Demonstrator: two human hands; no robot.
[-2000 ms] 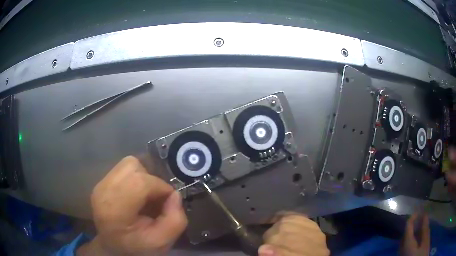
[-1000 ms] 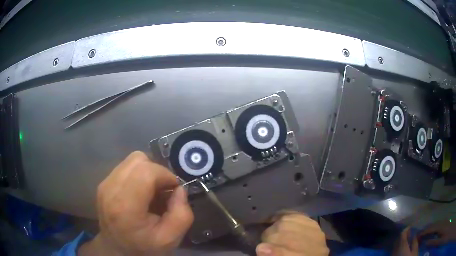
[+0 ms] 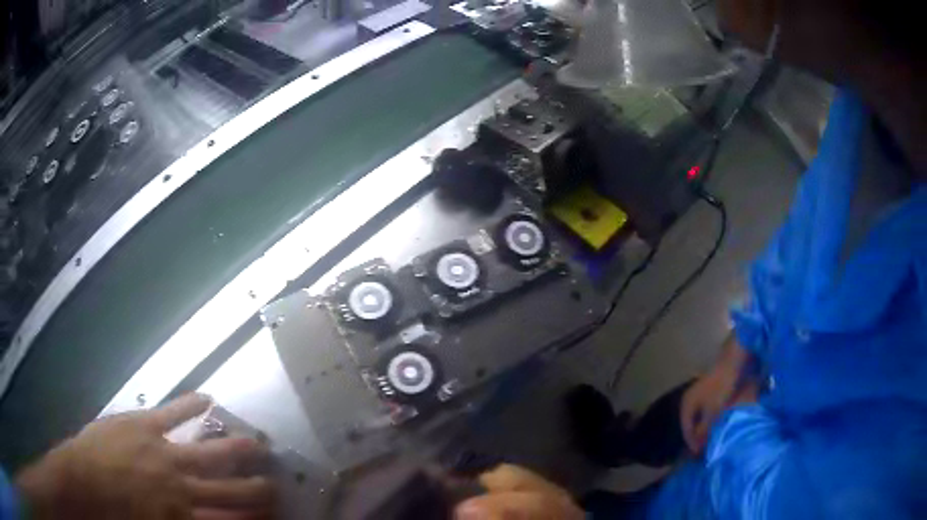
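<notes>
My left hand (image 3: 152, 469) is at the lower left, its fingers around the corner of a grey metal fixture (image 3: 211, 425); most of that fixture is hidden or blurred. My right hand (image 3: 520, 496) is blurred and cut off by the bottom edge; whether it holds anything cannot be made out. A dark blurred shape lies between my hands. Ahead, a stepped carrier plate (image 3: 305, 350) lies on the bench beside round black-rimmed units with white-grey discs, one at the front (image 3: 411, 374) and one behind it (image 3: 370, 301). No soldering iron or solder wire can be made out.
Two more round units (image 3: 457, 270) (image 3: 523, 238) sit farther right. A green conveyor belt (image 3: 295, 208) with silver rails runs behind. A dark block, a yellow patch (image 3: 590, 217) and black cables (image 3: 661, 317) are beyond. A person in blue (image 3: 813, 305) is at the right.
The view has swung right, bringing the neighbouring fixtures and person closer. My left hand has opened from its pinch on the wire and is at a fixture corner. The iron is no longer visible.
</notes>
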